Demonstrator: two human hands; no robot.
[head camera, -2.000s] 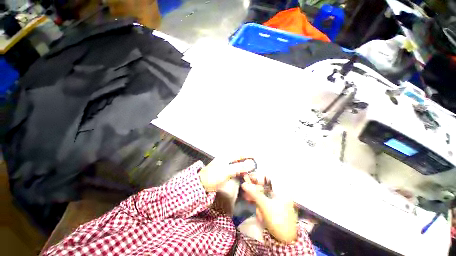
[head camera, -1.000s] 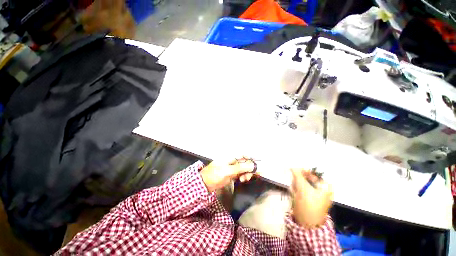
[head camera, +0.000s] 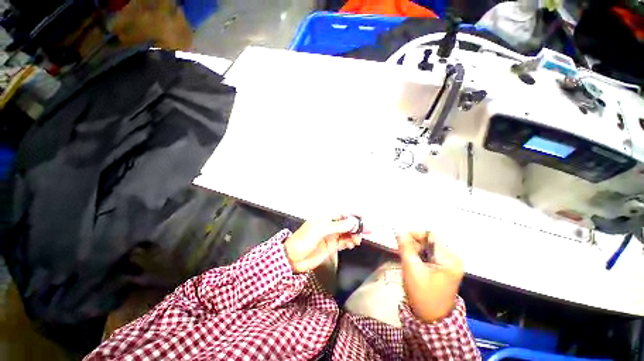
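My left hand (head camera: 323, 242) is at the front edge of the white table, thumb and fingers closed on a small dark round item (head camera: 356, 225), perhaps a bobbin or bobbin case. My right hand (head camera: 429, 271) is a little to its right, over the table's edge. Its thumb and forefinger are pinched together, and a small dark thing (head camera: 426, 252) shows among its fingers, too small to name. The two hands are apart. No thread can be made out between them. The needle area (head camera: 416, 144) of the white sewing machine is beyond the hands.
A large black fabric heap (head camera: 63, 169) lies left of the white table (head camera: 296, 134). The control panel (head camera: 558, 149) with a lit screen is at the right. A slim dark tool (head camera: 469, 168) lies right of the needle area. A blue pen-like stick (head camera: 618, 252) lies far right. A blue bin (head camera: 311, 37) stands behind.
The hands were close together two seconds ago; my right hand has since moved away to the right. Since one second ago it has come slightly back towards my left hand. The view has also shifted.
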